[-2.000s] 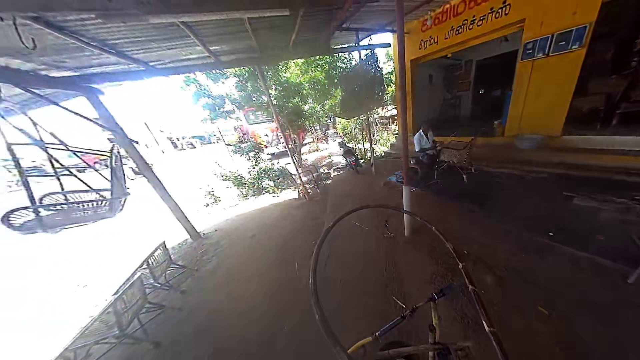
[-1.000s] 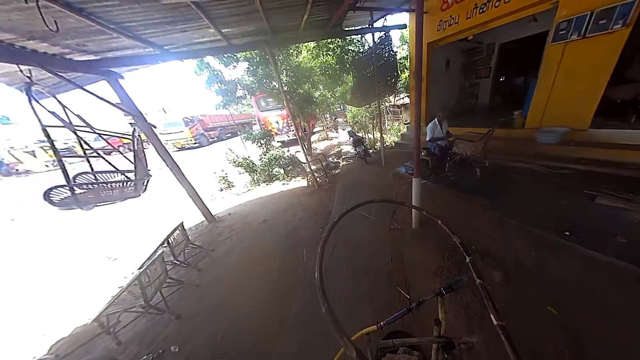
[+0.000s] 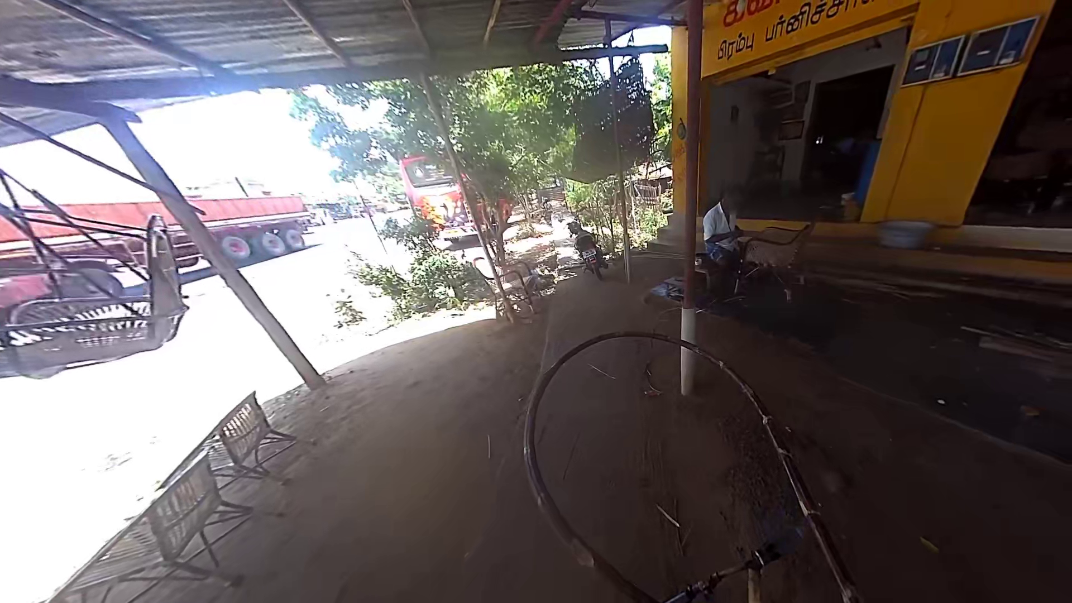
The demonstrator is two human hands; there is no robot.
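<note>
Neither my left hand nor my right hand shows in the head view, so what they hold cannot be seen. A large curved cane hoop (image 3: 536,427) rises from the bottom edge, right of the middle. Inside its lower right part, a jointed tool or fitting (image 3: 758,559) with a dark end lies across a short pale stick; its exact kind cannot be told. Pale bindings mark the hoop's right side. Beyond it, a brown and white post (image 3: 688,352) stands upright on the ground.
Low woven cane chairs (image 3: 180,507) line the left. A slanted post (image 3: 213,251) and a hanging cane swing seat (image 3: 92,322) stand near the bright road. Farther off, a seated person (image 3: 720,230) is beside a cane chair frame (image 3: 775,251); a motorcycle (image 3: 586,249) is parked beyond.
A red truck has come into view on the left behind the hanging seat. The jointed fitting sits lower at the bottom edge than before. The view has shifted somewhat.
</note>
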